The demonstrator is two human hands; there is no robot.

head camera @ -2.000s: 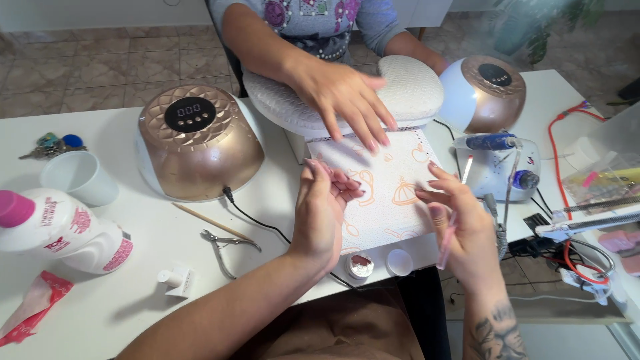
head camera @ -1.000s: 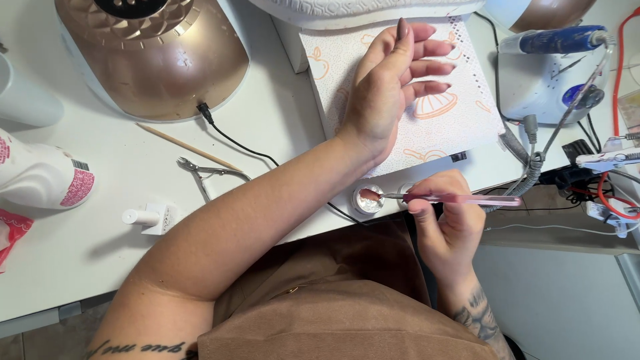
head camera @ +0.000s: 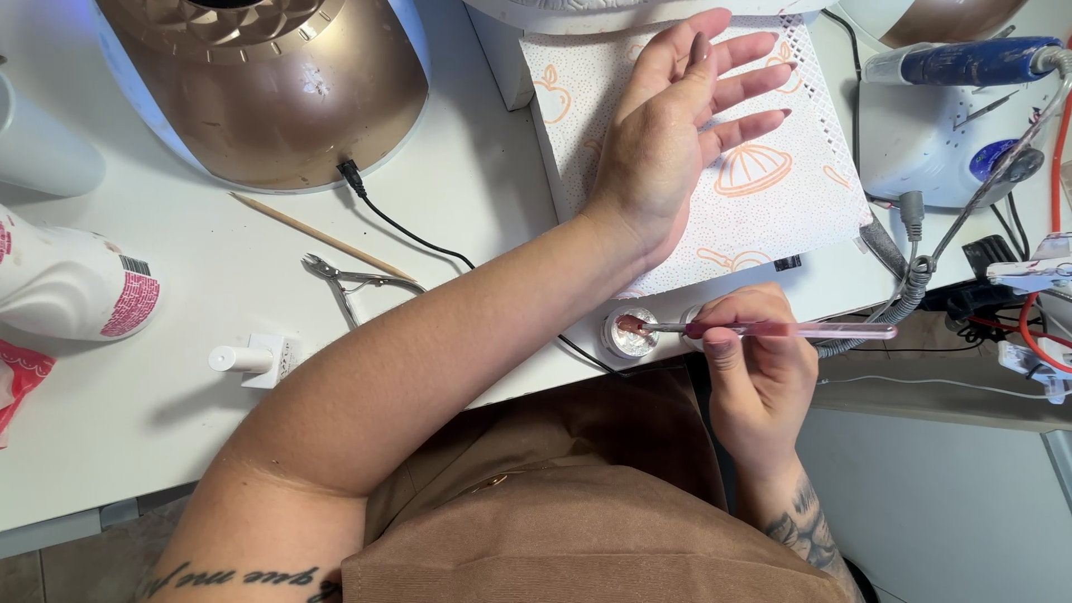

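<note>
My right hand pinches a brush with a pink translucent handle, held level. Its tip is in a small round jar of glittery pinkish product at the table's front edge. A second small round item behind my right fingers is mostly hidden. My left hand lies over the printed paper towel, fingers spread to the right, holding nothing. Left of my forearm are metal cuticle nippers, a wooden stick and a small white bottle.
A gold nail lamp with a black cable stands at upper left, near a white bottle and a cup. A blue-handled nail drill rests on its white unit at right. Cables and a red cord hang at the right edge.
The view has tilted down. Two seconds ago another person's hand lay over the towel and my right hand was beside it; within a second the brush came to the jar, where it stays.
</note>
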